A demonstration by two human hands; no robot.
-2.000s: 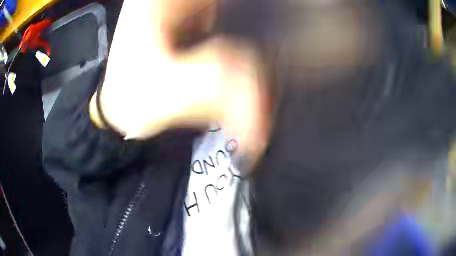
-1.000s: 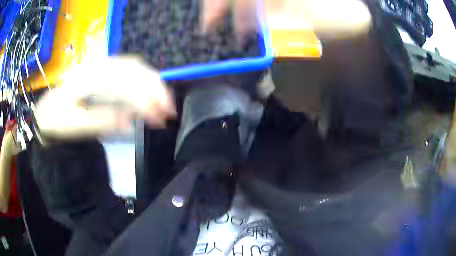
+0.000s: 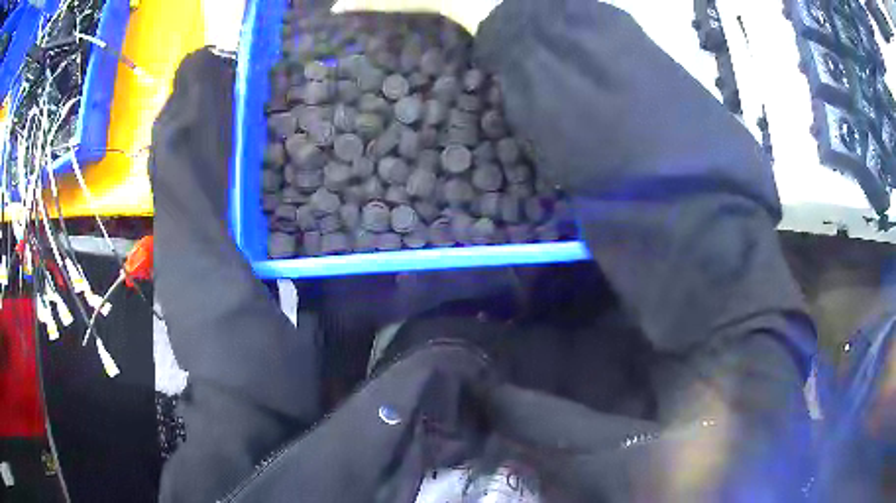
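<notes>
The shallow blue tray point(image 3: 422, 259) lies in front of me, full of small matt-black round knobs point(image 3: 393, 169). My right sleeve crosses the tray's right side. Only a pale, overexposed strip of my right hand point(image 3: 418, 7) shows at the top edge, over the tray's far part; its fingers are cut off. My left sleeve runs up outside the tray's left wall. A pale, overexposed patch beyond its cuff looks like part of my left hand point(image 3: 222, 22), cut off by the top edge. What either hand holds cannot be seen.
Blue bins with white and black wire leads point(image 3: 49, 147) stand at left, leads hanging over the orange bench edge point(image 3: 108, 201). A red-handled tool point(image 3: 140, 260) hangs beside them. Black plastic housings point(image 3: 845, 108) and a notched black strip point(image 3: 722, 59) lie on white sheet at right.
The view has come down from my raised arm to the tray, which now shows larger. Both hands have moved forward to the top edge of the picture.
</notes>
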